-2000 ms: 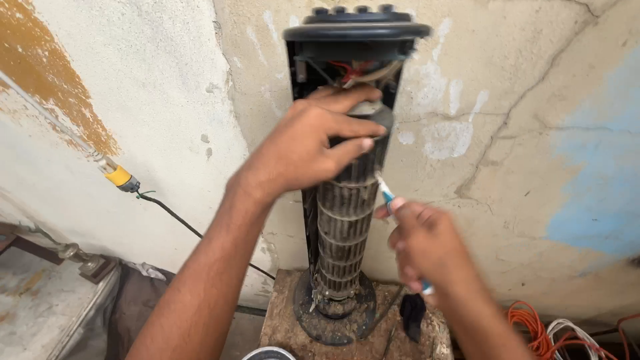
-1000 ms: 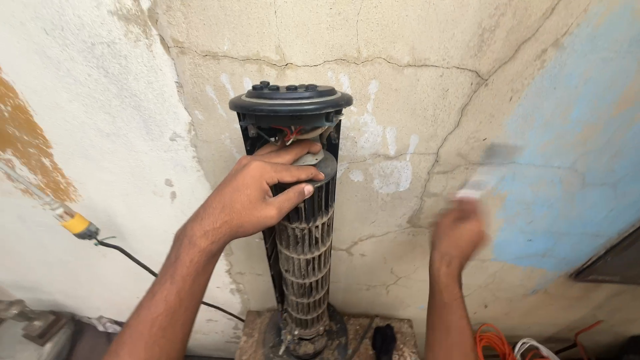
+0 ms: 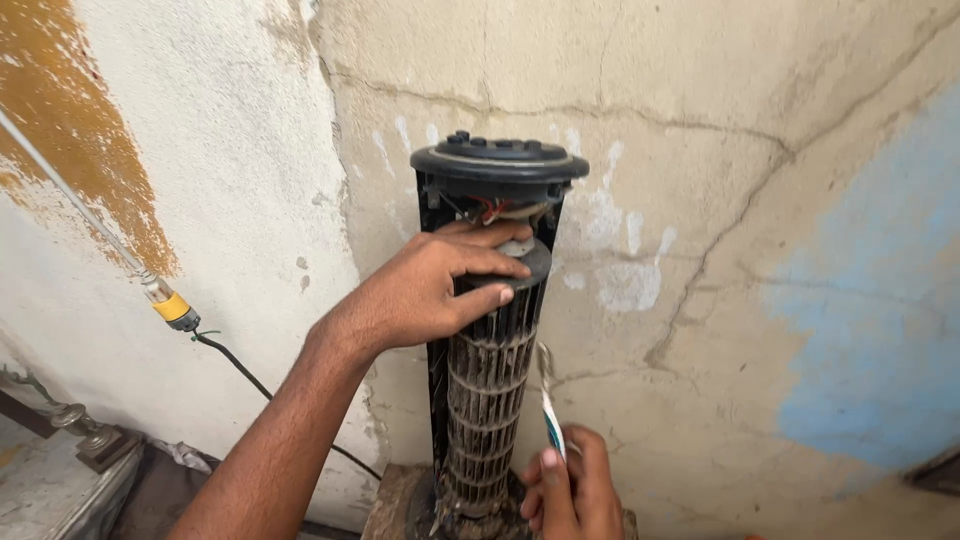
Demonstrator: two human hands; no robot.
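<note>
A black tower fan with its front cover off (image 3: pixel 499 169) stands upright, red and white wires showing under its round top. Below the top is its ribbed cylindrical blower wheel (image 3: pixel 491 397), coated in grey dust. My left hand (image 3: pixel 442 281) grips the upper end of the wheel, fingers over its rim and thumb on the front. Low on the right, my right hand (image 3: pixel 574 484) holds a white and blue toothbrush (image 3: pixel 553 424), its bristle end pointing up beside the wheel's right side. The bristles are blurred.
Behind the fan rises a cracked, paint-stained wall (image 3: pixel 720 225). A yellow and grey cord connector (image 3: pixel 174 309) hangs at left, its dark cable running behind my left arm. A small trophy-like metal object (image 3: pixel 94 435) stands at lower left. The fan's base rests on a worn block (image 3: pixel 390 499).
My right hand, raised off to the right of the fan one second ago, is now low beside the wheel with the brush. My left hand keeps its hold on the wheel's upper end.
</note>
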